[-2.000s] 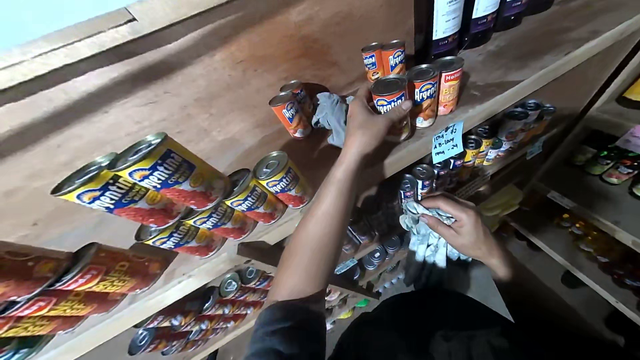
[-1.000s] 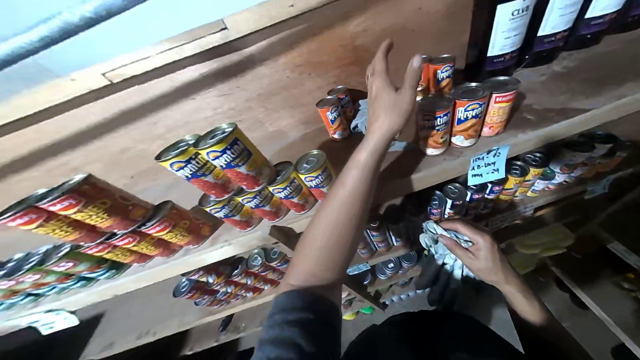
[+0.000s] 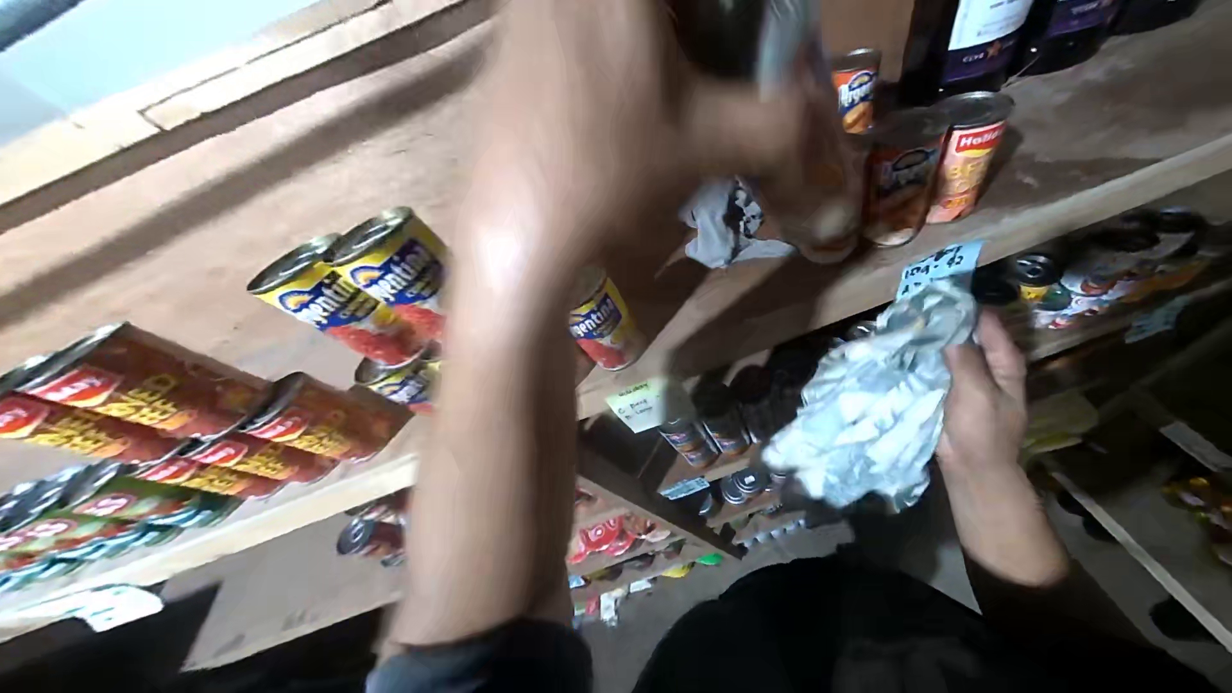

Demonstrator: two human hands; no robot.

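My left hand (image 3: 597, 144), large and blurred, is raised close to the camera over the upper shelf. A dark, round-ended can (image 3: 717, 34) with a pale metal rim shows in its grip, partly out of view. Crumpled whitish cloth (image 3: 871, 414) is held in my right hand (image 3: 982, 404) at the lower right, before the shelf front. A grey cloth (image 3: 727, 226) lies on the upper shelf below my left hand. Just right of it stand orange-labelled cans (image 3: 905, 178) and a Holiday can (image 3: 970, 159).
Stacked yellow-labelled cans (image 3: 385, 274) and red-labelled cans (image 3: 154, 390) stand to the left. Dark bottles (image 3: 982, 43) are at the back right. Handwritten tags hang from the wooden shelf edge (image 3: 1097, 202). More cans (image 3: 1107, 274) fill lower shelves.
My left hand has gone from the orange-labelled cans, through an open pose above them, to close before the camera with a can. My right hand has brought its cloth up nearer the camera.
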